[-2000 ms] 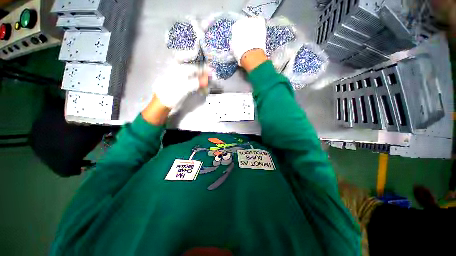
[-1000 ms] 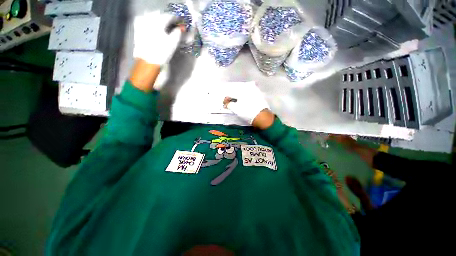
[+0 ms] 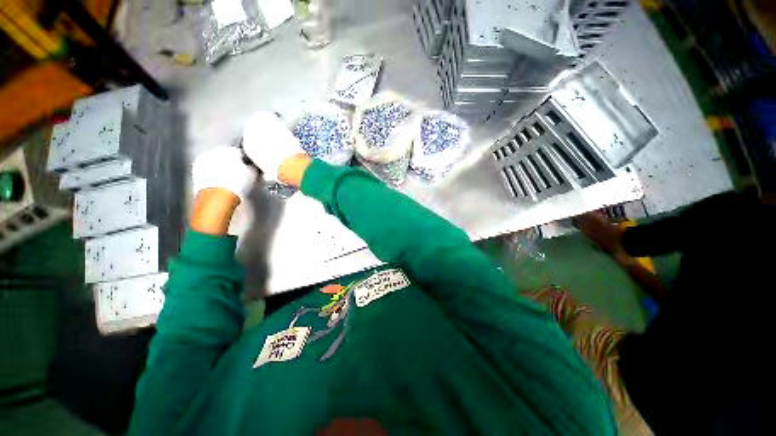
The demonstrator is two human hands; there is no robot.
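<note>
My left hand (image 3: 223, 171) and my right hand (image 3: 271, 145), in white gloves, are close together at the left end of the row of bags. My right hand partly covers the leftmost bag (image 3: 279, 189). Their fingertips are hidden or blurred, so I cannot tell what they hold. Open clear bags of blue-silver fasteners (image 3: 323, 134) stand to the right of my hands. A pale sheet-metal part (image 3: 316, 234) lies at the table edge in front of me, partly hidden by my right sleeve.
Stepped brackets (image 3: 116, 207) stand at left. Slotted panels (image 3: 544, 153) and a taller grey stack (image 3: 489, 64) stand at right. A marked card (image 3: 357, 78), flat parts bag (image 3: 230, 32) and clear jar (image 3: 315, 24) are behind. A person in dark clothing (image 3: 698, 294) is at right.
The view has turned and shows more of the table's back. My right hand has moved from the plate at the table edge to the leftmost bag, beside my left hand.
</note>
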